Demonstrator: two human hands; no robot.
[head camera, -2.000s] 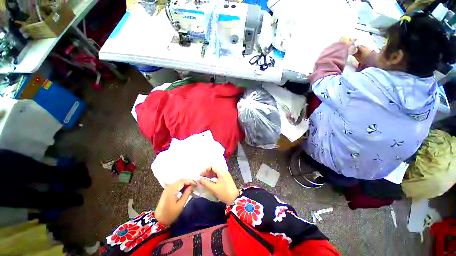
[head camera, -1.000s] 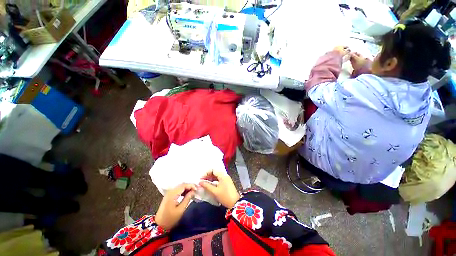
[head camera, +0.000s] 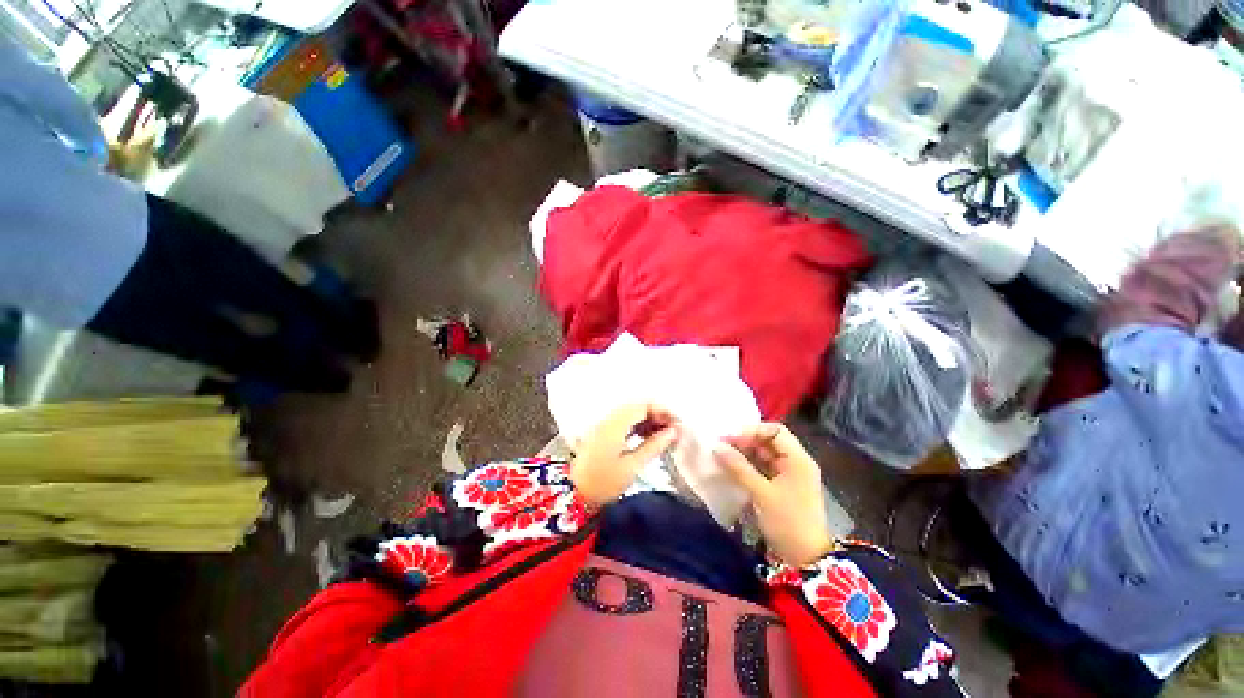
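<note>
White cut fabric (head camera: 648, 378) lies over my lap and against the lower edge of the red fabric pile (head camera: 709, 280). My left hand (head camera: 621, 450) pinches a part of the white cloth between thumb and fingers. My right hand (head camera: 775, 477) pinches the same cloth a short way to the right. A small section of cloth is held up between the two hands. How many layers there are, I cannot tell.
A sewing machine (head camera: 941, 75) and black-handled scissors (head camera: 978, 194) are on the white table (head camera: 819, 157). A tied plastic bag (head camera: 900, 368) is beside the red pile. One person (head camera: 1119, 477) sits at right; another stands at left. Yellow fabric (head camera: 130, 471) is at lower left.
The view has swung to the left, so the machine and the seated person appear further right. My hands have moved a little apart with the cloth between them. A standing person now shows at left.
</note>
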